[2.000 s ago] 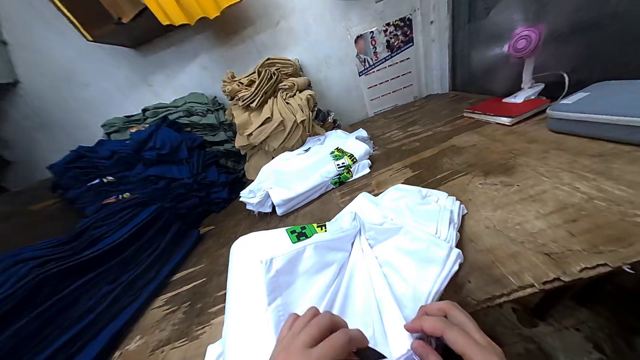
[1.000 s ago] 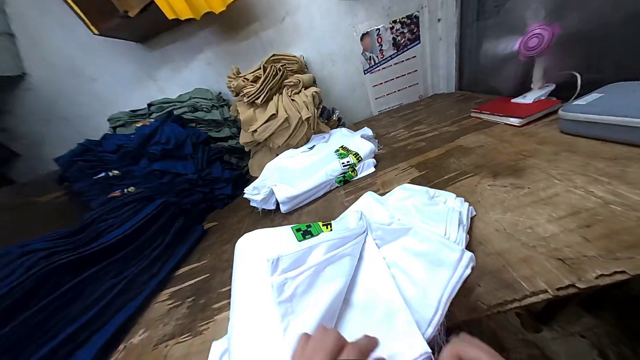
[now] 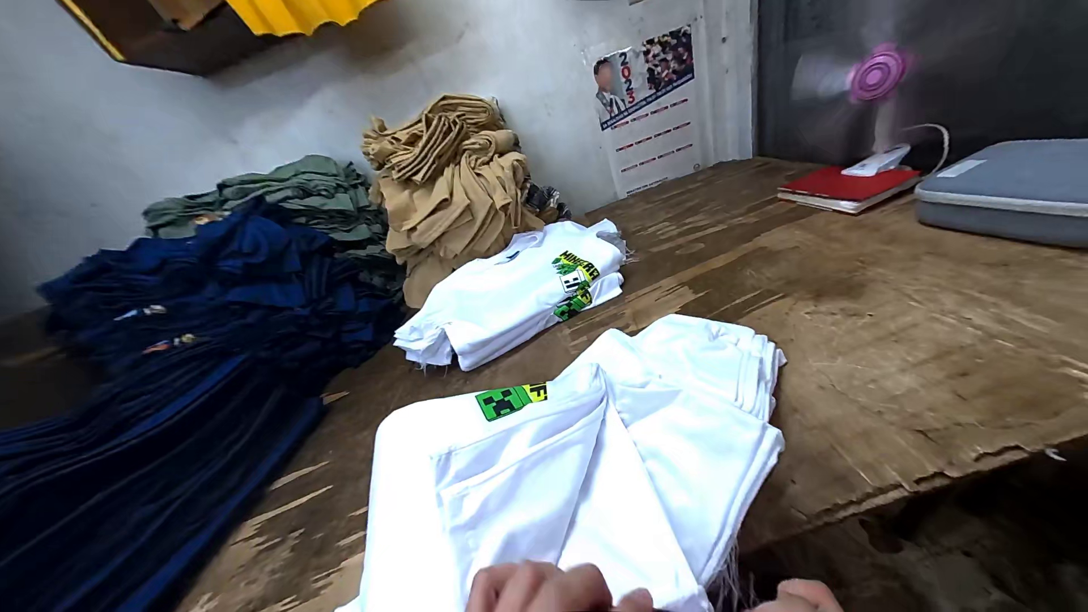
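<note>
White fabric pieces with a green and yellow print (image 3: 552,476) lie stacked and partly folded on the wooden table, close to me. My left hand (image 3: 544,588) rests at the near edge of this cloth, fingers curled; whether it pinches the fabric is hidden by the frame's bottom edge. Only a small part of my right hand (image 3: 799,597) shows, right of the cloth's frayed near corner, and its hold cannot be made out. Behind lies a second folded white stack (image 3: 510,293) with a similar print.
Dark blue garments (image 3: 229,297) heap up at left, with green cloth (image 3: 297,195) and a tan pile (image 3: 459,187) behind. A pink fan (image 3: 880,75) stands on a red book (image 3: 850,187) beside a grey case (image 3: 1011,191). The wooden table's broken edge (image 3: 926,484) runs at right.
Both hands have moved lower, toward the bottom edge of the view, and my right hand has also shifted rightward from the cloth. The white cloth's near folds now lie flatter and more spread.
</note>
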